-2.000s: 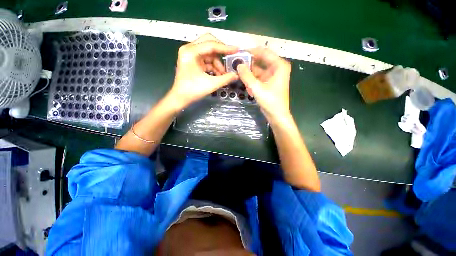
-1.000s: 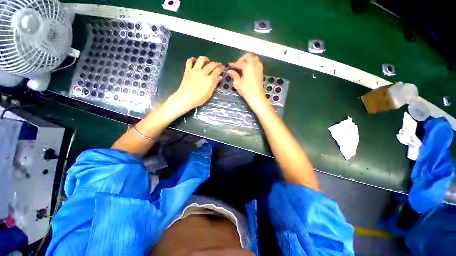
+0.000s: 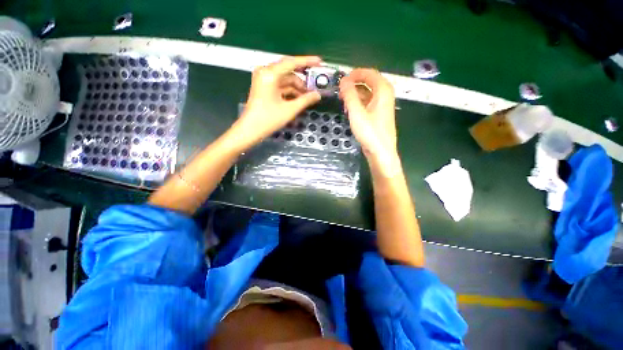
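Observation:
My left hand [image 3: 277, 96] holds a silver-grey squarish housing [image 3: 321, 81] between thumb and fingers, above the bench near the white strip. The housing shows a bright round centre. My right hand [image 3: 372, 106] is at its right side, fingertips pinching what looks like a small dark round part [image 3: 339, 76], partly hidden. Below the hands lies a small clear blister tray [image 3: 297, 171], with dark discs in its far rows and empty shiny pockets in its near part.
A large blister tray [image 3: 126, 113] full of dark discs is left, beside a white fan [image 3: 24, 82]. Housings lie on the green belt [image 3: 307, 31]. A white wipe [image 3: 452, 189], brown box [image 3: 493, 130], whitish bottle [image 3: 530, 122] and clear cup [image 3: 557, 143] are right, near another person's blue sleeve [image 3: 586, 212].
A second ago both hands were low over the small tray; now they are raised beyond it with the housing held up. The camera view has shifted, and the housings on the belt have changed position.

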